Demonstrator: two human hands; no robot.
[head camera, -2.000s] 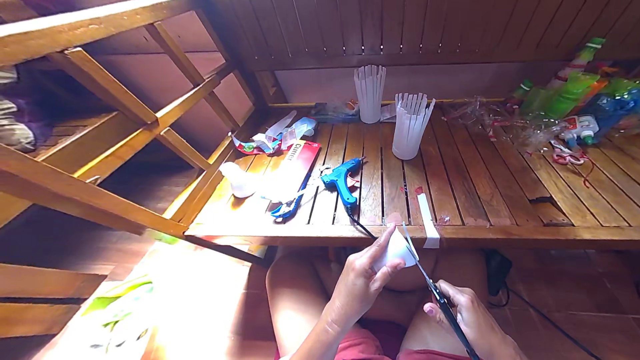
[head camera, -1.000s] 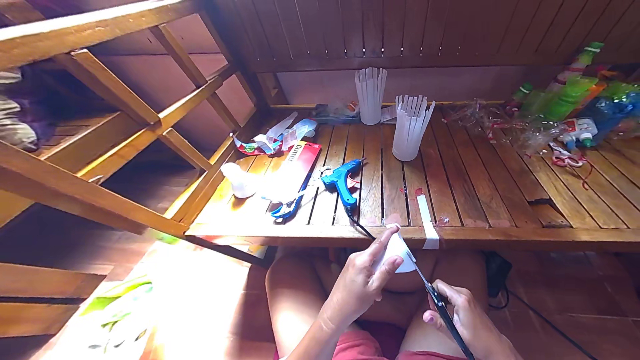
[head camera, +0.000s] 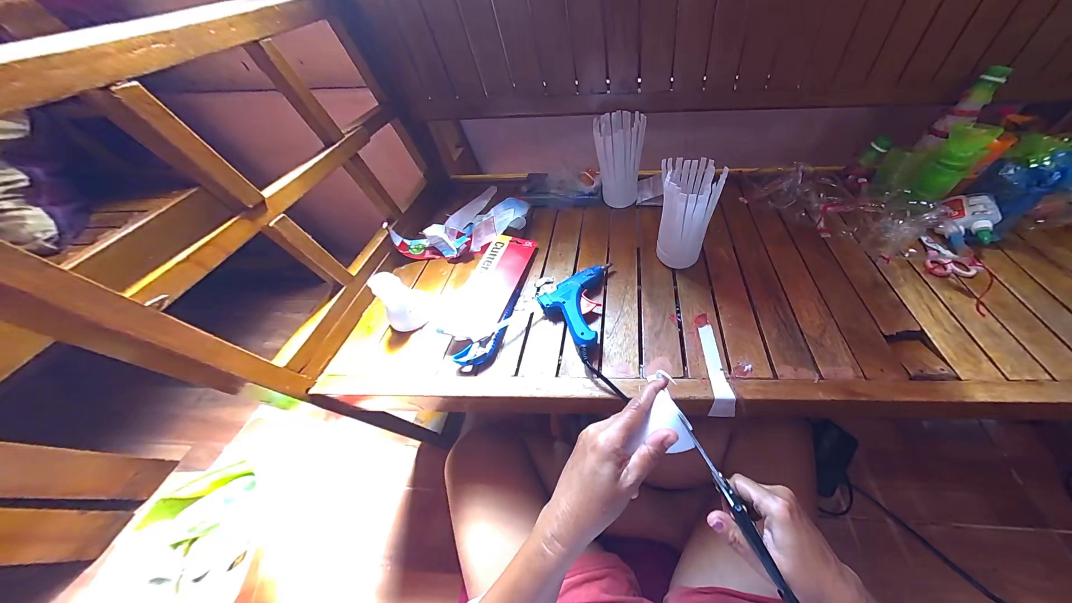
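Observation:
My left hand (head camera: 615, 456) holds a small white piece (head camera: 672, 425), perhaps paper or plastic, over my lap at the bench's front edge. In my right hand (head camera: 775, 519) is a pair of dark-handled scissors (head camera: 727, 494), its blades against the right side of that piece. A white strip (head camera: 716, 368) hangs over the slatted bench's edge just beyond. Behind, a blue hot glue gun (head camera: 574, 306) lies beside a red and white cutter package (head camera: 507, 268) and a blue utility knife (head camera: 484, 347). Two white cylinders with upright slit strips, one nearer (head camera: 685, 222) and one farther (head camera: 620, 163), stand toward the back.
A white rounded plastic piece (head camera: 400, 301) and scraps (head camera: 477, 226) lie at left on the wooden bench (head camera: 779, 327). Green bottles (head camera: 955, 159), clear wrapping, a white glue bottle (head camera: 971, 216) and red-and-white scissors (head camera: 953, 264) crowd the right. A black cord (head camera: 921, 536) crosses the floor.
A thin curled sliver shows at the top of the white piece now. Both hands stay in nearly the same place, the scissors still at the piece.

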